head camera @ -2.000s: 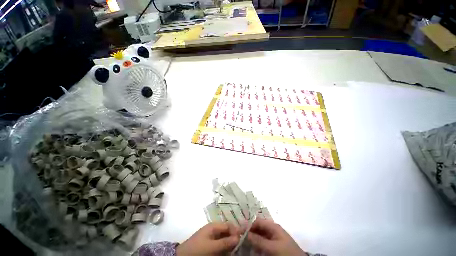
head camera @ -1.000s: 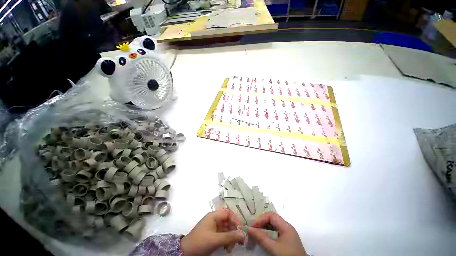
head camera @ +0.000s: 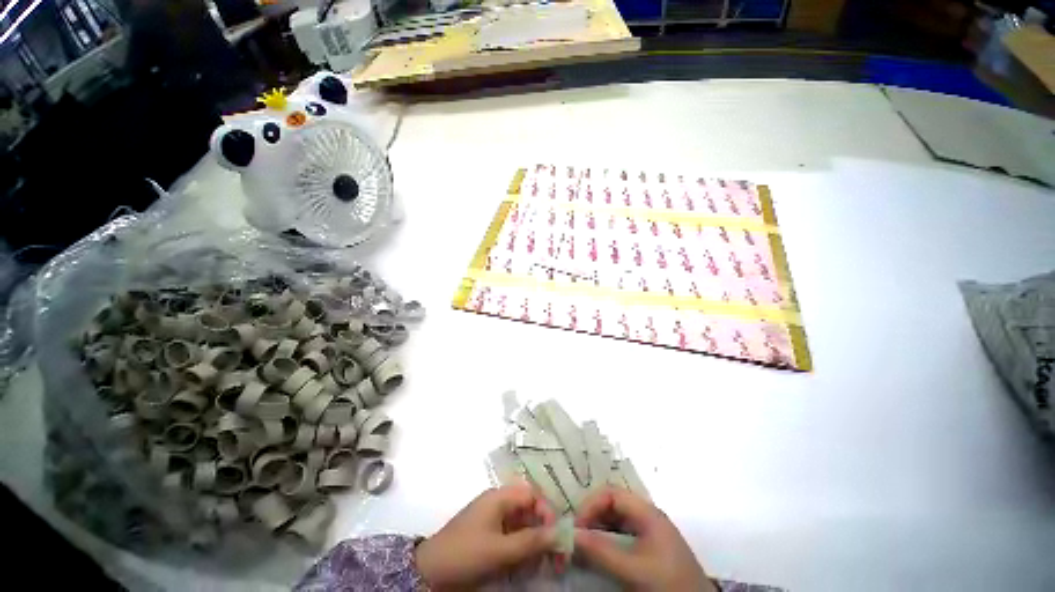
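Observation:
My left hand [head camera: 495, 539] and my right hand [head camera: 639, 544] are bare and meet at the bottom centre. Their fingertips pinch a small pale grey-green strip [head camera: 565, 537] between them; its exact shape is mostly hidden by the fingers. A loose fanned pile of flat grey-beige strips [head camera: 561, 445] lies just beyond the fingers, its near end partly covered by them. At left, a large heap of formed rings [head camera: 260, 399] sits in an open, crumpled clear plastic bag [head camera: 69, 335]. One loose ring [head camera: 377, 475] lies at the heap's right edge.
A pink-white board [head camera: 648, 249] with yellow tape lies beyond the strips on the white table [head camera: 891, 382]. A white animal-faced fan [head camera: 318, 174] stands behind the bag. A grey filled plastic bag [head camera: 1018, 347] is at the right edge. Another table [head camera: 498, 52] is behind.
Two seconds ago a long strip slanted between the hands; now only a small piece shows at the fingertips. Both hands have stayed near the pile. The camera view has shifted slightly.

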